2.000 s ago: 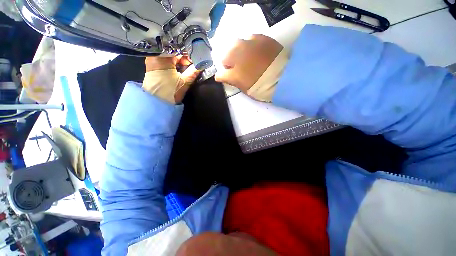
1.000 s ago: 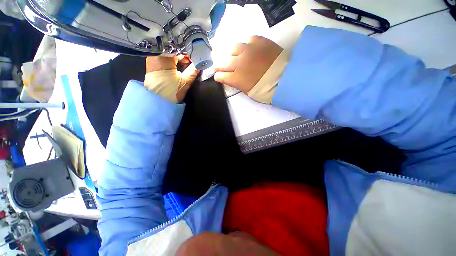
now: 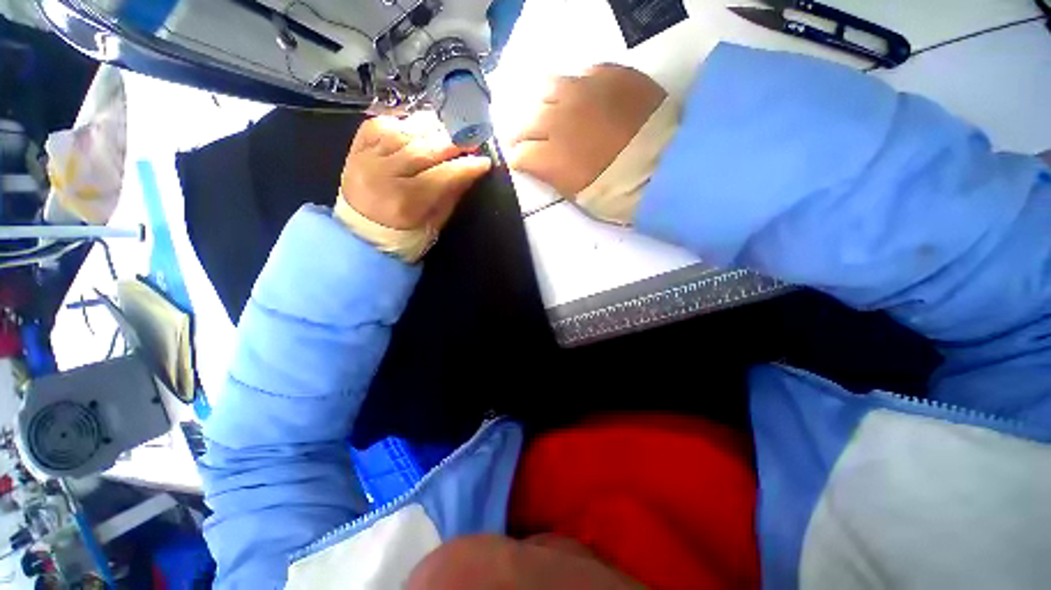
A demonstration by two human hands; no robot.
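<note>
The black fabric piece point(image 3: 473, 265) lies under the sewing machine point(image 3: 265, 52) and hangs over the table edge into my lap. My left hand point(image 3: 403, 173) rests on the fabric left of the needle area, its thumb and index fingertip together near the fabric's right edge. My right hand point(image 3: 588, 127) is bent beside the needle area, its fingertips near the fabric edge in bright glare; whether it pinches anything is hidden. A short grey-white cylinder point(image 3: 464, 110) stands above the fingertips and covers the needle area.
A black printed label point(image 3: 648, 16) and black thread snips point(image 3: 830, 30) lie on the white table at the upper right. A measuring scale point(image 3: 657, 302) runs along the front edge. A blue bin point(image 3: 390, 467) shows beside my lap. A grey motor housing point(image 3: 92, 417) stands at the left.
My left hand has turned and shifted, and more of its back and fingers show. My right hand has moved slightly. The view has shifted a little. The small pale piece between the fingertips no longer shows.
</note>
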